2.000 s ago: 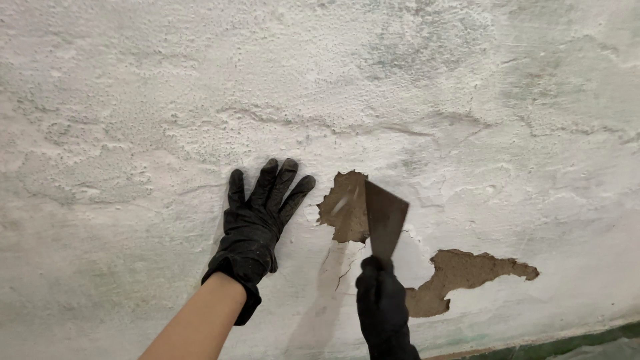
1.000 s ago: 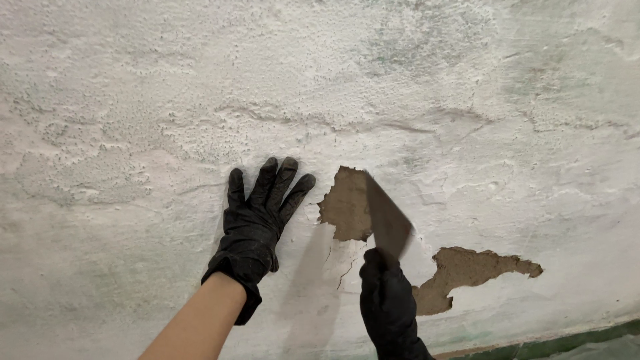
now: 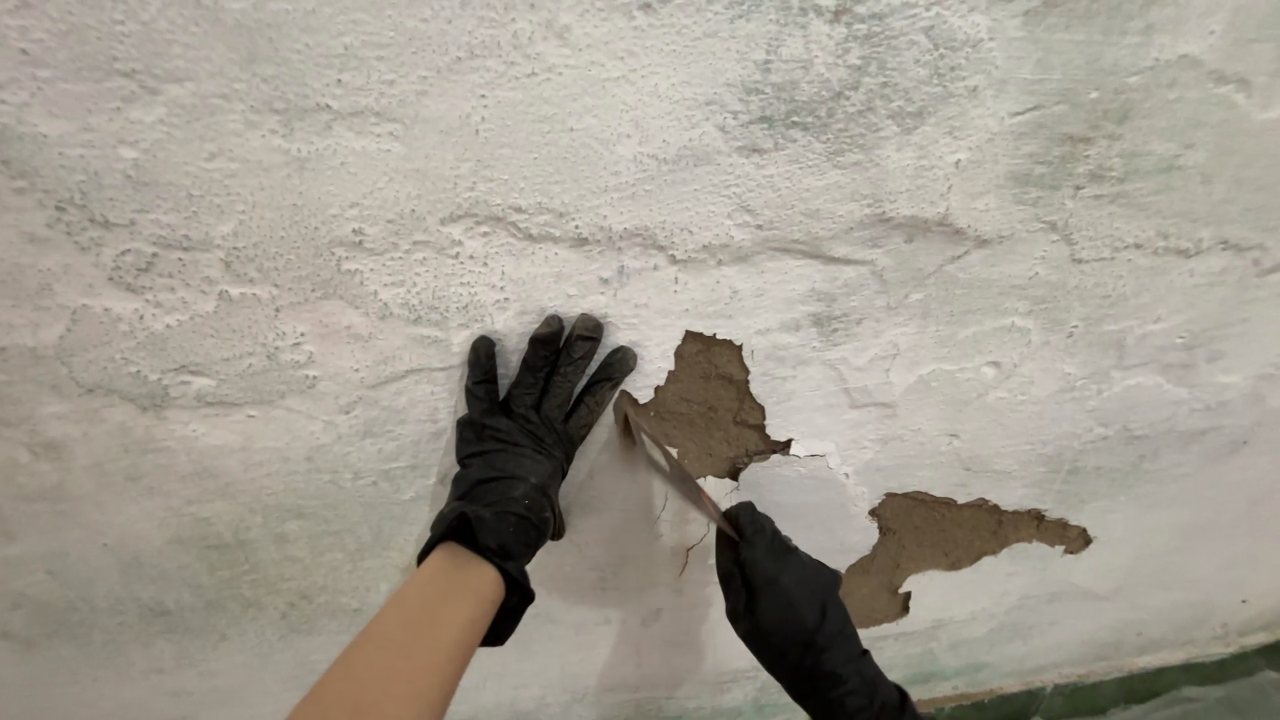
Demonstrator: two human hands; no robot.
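My left hand [image 3: 515, 450], in a black glove, lies flat on the white painted wall [image 3: 250, 480] with its fingers spread and nothing in it. In my right hand [image 3: 795, 610], also black-gloved, is a metal scraper [image 3: 675, 475], its blade seen nearly edge-on. The blade's far end is at the left edge of a bare brown patch [image 3: 710, 400], close to my left hand's fingertips. Thin cracks run down the paint below this patch. A second bare patch [image 3: 950, 530] lies to the right of my right hand. My right hand hides the scraper's handle.
Rough, bumpy paint and a long raised ridge [image 3: 680, 250] cross the wall above my hands. A green strip [image 3: 1130, 690] runs along the wall's lower edge at the bottom right, with a pale translucent sheet [image 3: 1220, 700] beside it.
The scraper has gone from the right side of the upper bare patch to its left edge, and its blade has turned. That patch now reaches further at its lower right. My left hand has stayed put.
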